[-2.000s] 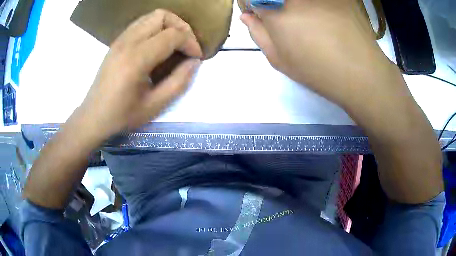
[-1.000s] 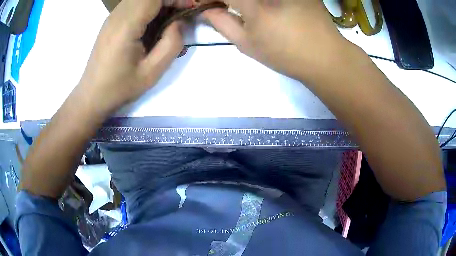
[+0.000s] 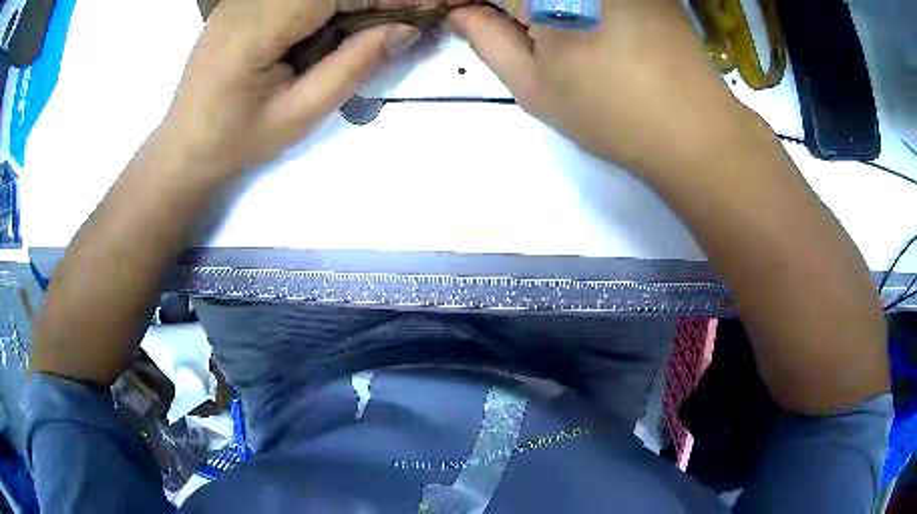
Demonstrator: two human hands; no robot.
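A brown fabric piece (image 3: 387, 17) shows as a folded, narrow strip at the top of the picture. My left hand (image 3: 266, 75) pinches its left part, with the thumb below the cloth edge. My right hand (image 3: 573, 75) is at its right end, thumb and fingers on the cloth edge. The fingertips are partly cut off by the top edge. A grey-blue ribbed knob (image 3: 565, 12) hangs over the back of my right hand. The needle and presser foot are not in view.
The white machine table (image 3: 432, 191) has a dark seam line and a small rounded grey tab (image 3: 361, 109). Yellow-gold scissors (image 3: 769, 50) and a black flat object (image 3: 831, 80) lie at the upper right beside black cables. A ruler strip (image 3: 452, 291) runs along the front edge.
The cloth, spread out under my left hand earlier, is now folded up between both hands at the top. My right hand has moved left onto it. The grey tab has come into view.
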